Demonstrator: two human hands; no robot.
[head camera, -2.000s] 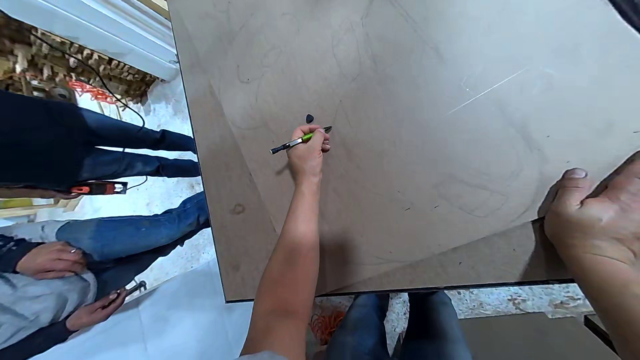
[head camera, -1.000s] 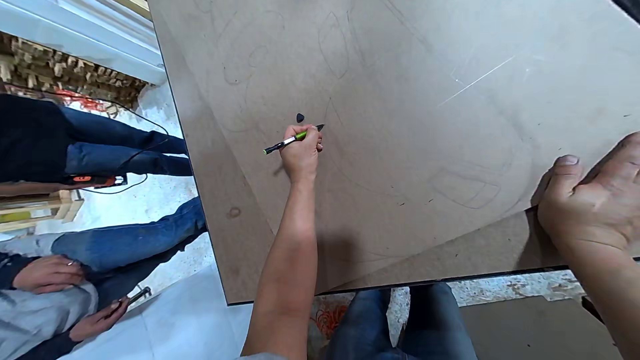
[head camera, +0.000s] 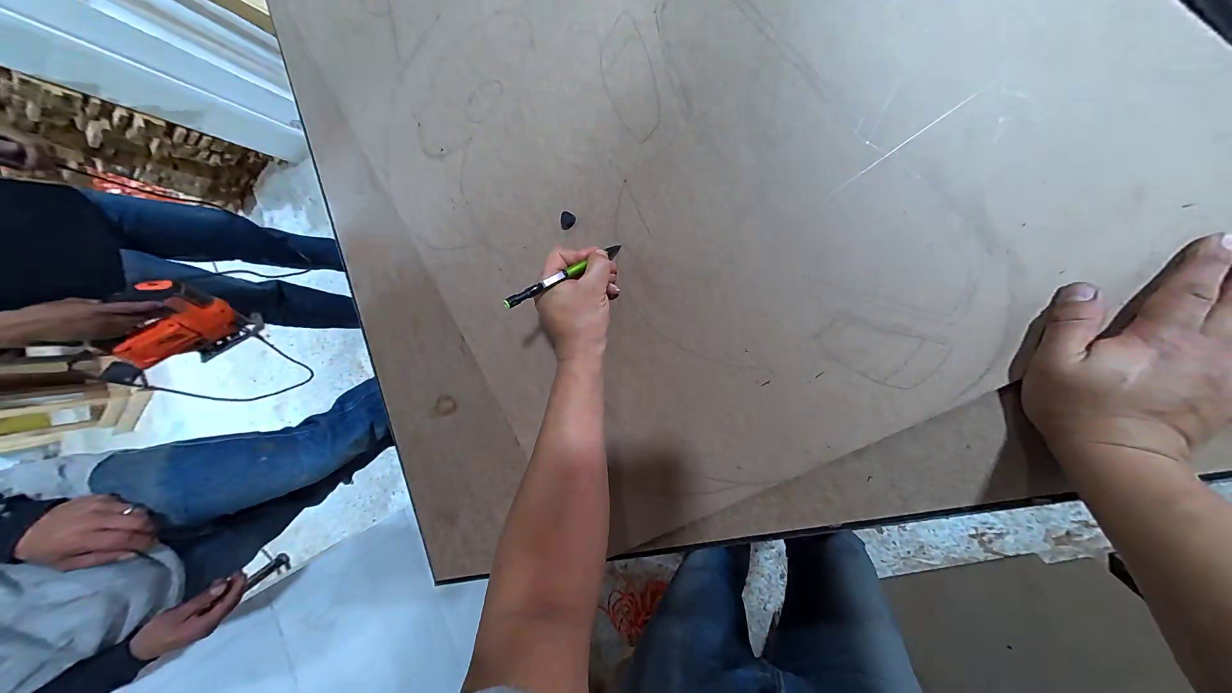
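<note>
My left hand (head camera: 577, 298) is closed around a green and black pencil (head camera: 531, 291), its dark tip on or just above a brown fiberboard sheet (head camera: 770, 289). A small dark piece (head camera: 568, 220) lies on the sheet just beyond that hand. Faint curved pencil lines and a long pale scratch mark the surface. My right hand (head camera: 1136, 356), fingers spread and holding nothing, rests at the sheet's near right part. The sheet lies on a larger brown board (head camera: 444, 405), whose border shows at the left and near side.
At the left, one person holds an orange corded jigsaw (head camera: 178, 327); another, in a grey top (head camera: 87, 616), holds a small dark tool (head camera: 267, 571). Stacked wood pieces (head camera: 125, 144) stand at the far left. An orange cord (head camera: 637, 608) lies under the board's near edge.
The person at the left has brought the orange jigsaw further into view, raised from beside the legs. My left hand keeps the pencil in nearly the same place; my right hand stays on the sheet.
</note>
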